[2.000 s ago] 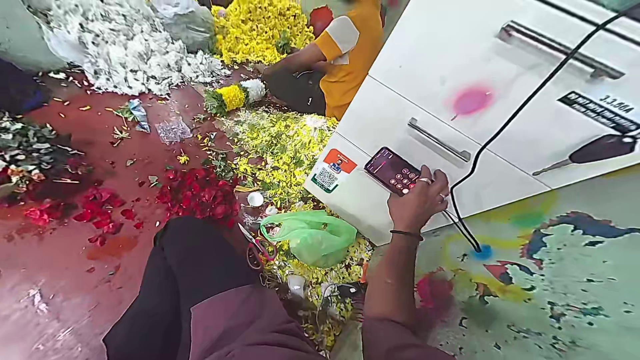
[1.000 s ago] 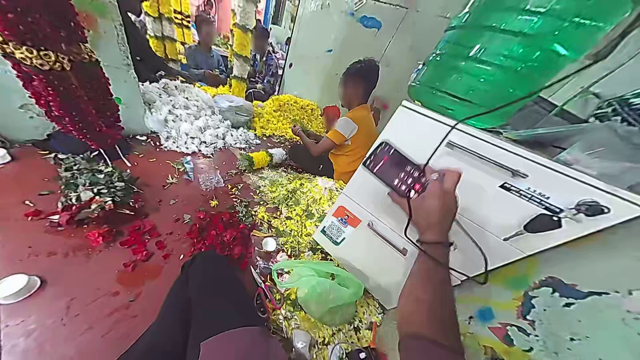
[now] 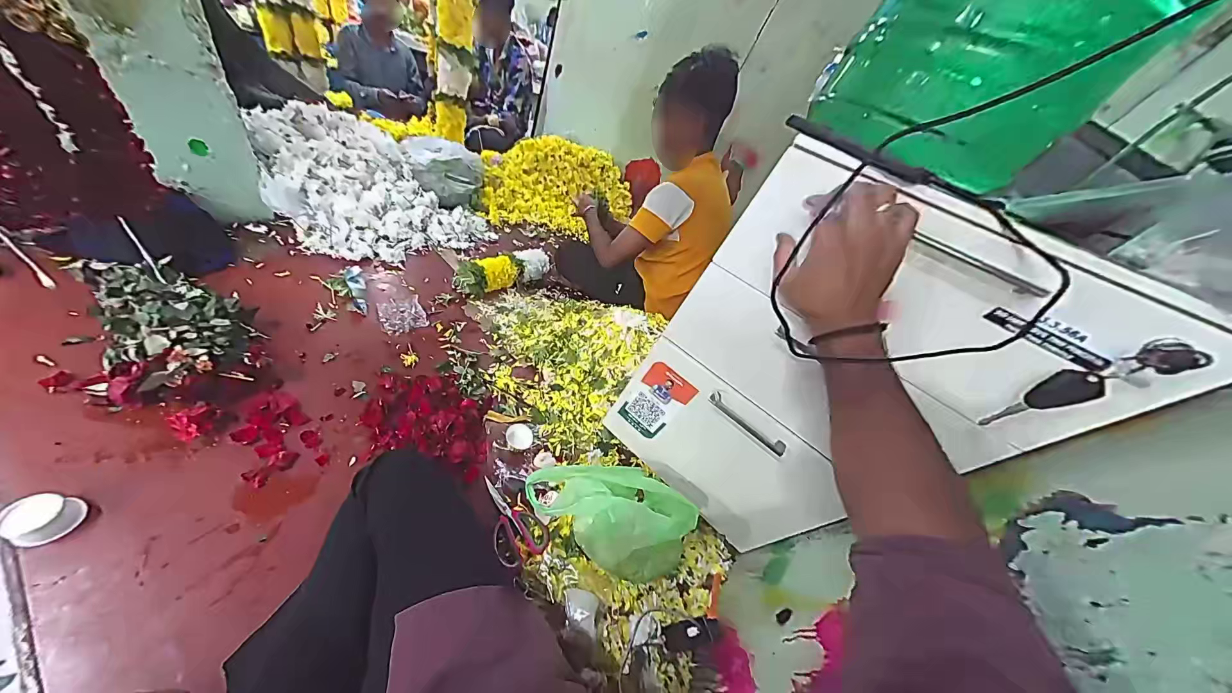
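My right hand [image 3: 847,258] is raised in front of the upper drawer of the white cabinet [image 3: 712,318], with its fingertips by the top edge. A dark, thin, flat object [image 3: 857,152], seen edge-on, lies along that edge just beyond the fingers; whether I grip it is unclear. A black cable [image 3: 962,354] loops across my wrist and the cabinet front. My left hand is out of sight. Beside my legs lie a green plastic bag [image 3: 635,525] and scissors [image 3: 520,529] with reddish handles, near yellow petals [image 3: 568,371].
Red petals [image 3: 423,423], cut stems with leaves [image 3: 164,327], white flowers [image 3: 356,183] and yellow flowers [image 3: 553,183] cover parts of the floor. A person in an orange shirt [image 3: 683,241] sits beside the cabinet. A white dish [image 3: 43,518] is at far left.
My right hand held a phone in front of the cabinet; now it is at the cabinet's top edge and the phone's screen no longer shows. The view has tilted upward since the oldest frame.
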